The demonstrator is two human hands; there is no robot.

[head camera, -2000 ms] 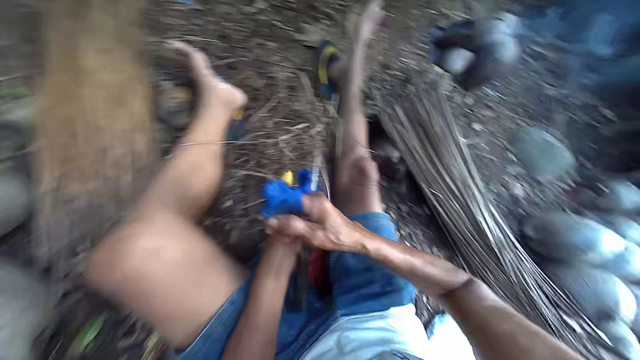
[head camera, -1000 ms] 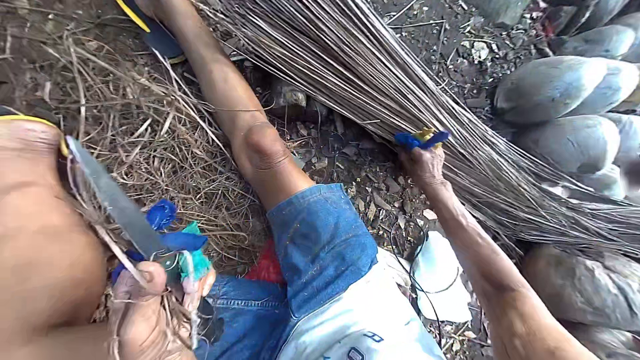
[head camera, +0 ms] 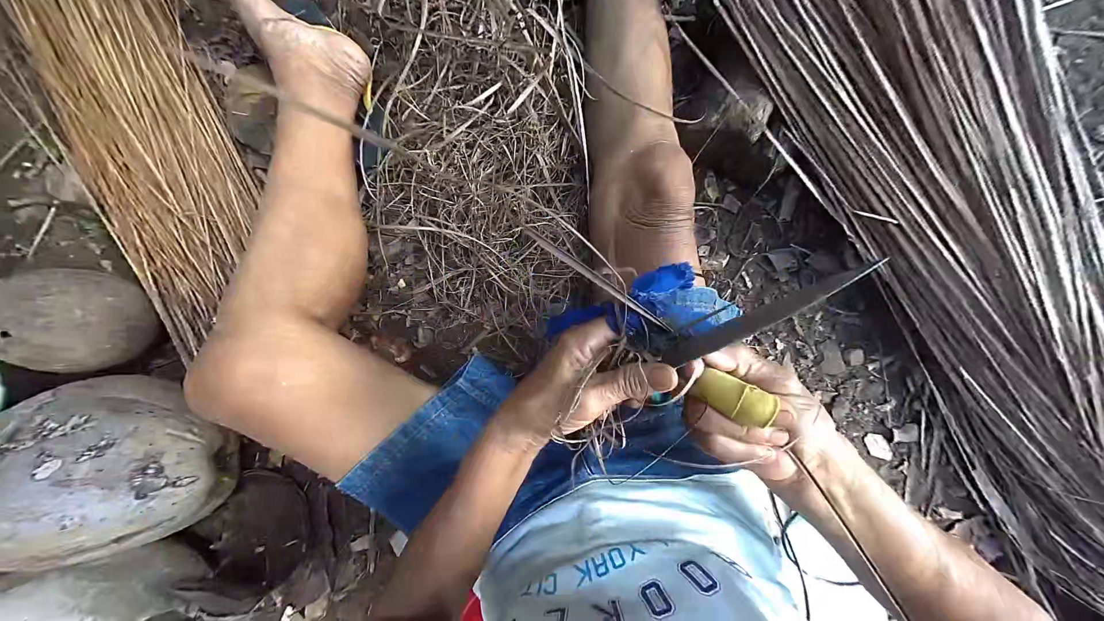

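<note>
My left hand [head camera: 591, 388] is closed on the knife's handle area and a tangle of thin fibre shavings [head camera: 604, 423]. The knife blade [head camera: 776, 310] points up and to the right across both hands. My right hand [head camera: 759, 405] has a yellow wrap [head camera: 733, 397] on a finger and holds a thin dark palm-leaf rib [head camera: 845, 517] that runs down along the forearm. Blue cloth strips [head camera: 664, 293] show by the fingers of both hands. Where the handle lies and where the rib meets the blade are partly hidden by my fingers.
Thin curled shavings [head camera: 474, 190] are heaped between my legs. A bundle of dark leaf ribs [head camera: 949, 172] lies at the right, a bundle of light brown ribs [head camera: 138, 147] at the left. Coconut husks [head camera: 103, 466] sit at the lower left.
My right hand has moved from the dark bundle to beside my left hand and now holds a rib. The blade, which pointed up and left, now points up and right.
</note>
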